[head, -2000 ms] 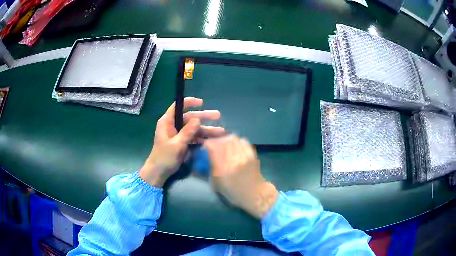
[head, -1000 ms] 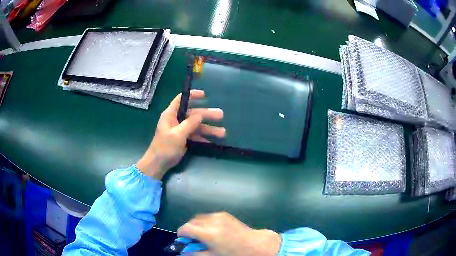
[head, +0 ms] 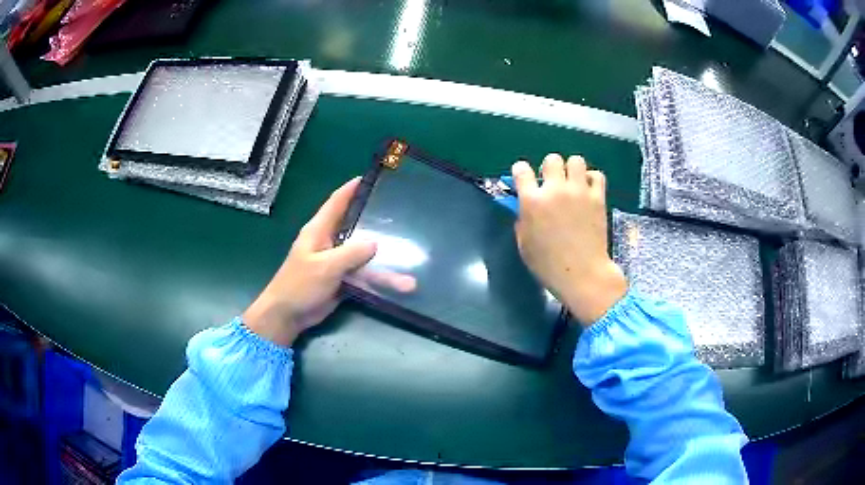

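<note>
A clear touch panel (head: 446,256) with a black border is held tilted over the green bench, its far right corner turned toward me. An orange flex cable (head: 394,154) shows at its upper left corner. My left hand (head: 318,260) grips the panel's left edge, thumb on top, fingers showing through the glass. My right hand (head: 564,223) is closed on the blue-handled diagonal cutters (head: 505,192). Their metal tip is at the panel's far edge. Whether the jaws are open or shut cannot be told.
A black-bordered panel (head: 204,112) lies on a pile of bubble bags at left. Bagged panels (head: 721,152) stand in several stacks at right, partly behind my right forearm. A red plastic bag (head: 81,26) lies far left. A white strip (head: 474,98) crosses the bench.
The panel has turned clockwise and its right end has come nearer me. My right hand has moved from the bench's near edge up to the panel's far edge with the cutters.
</note>
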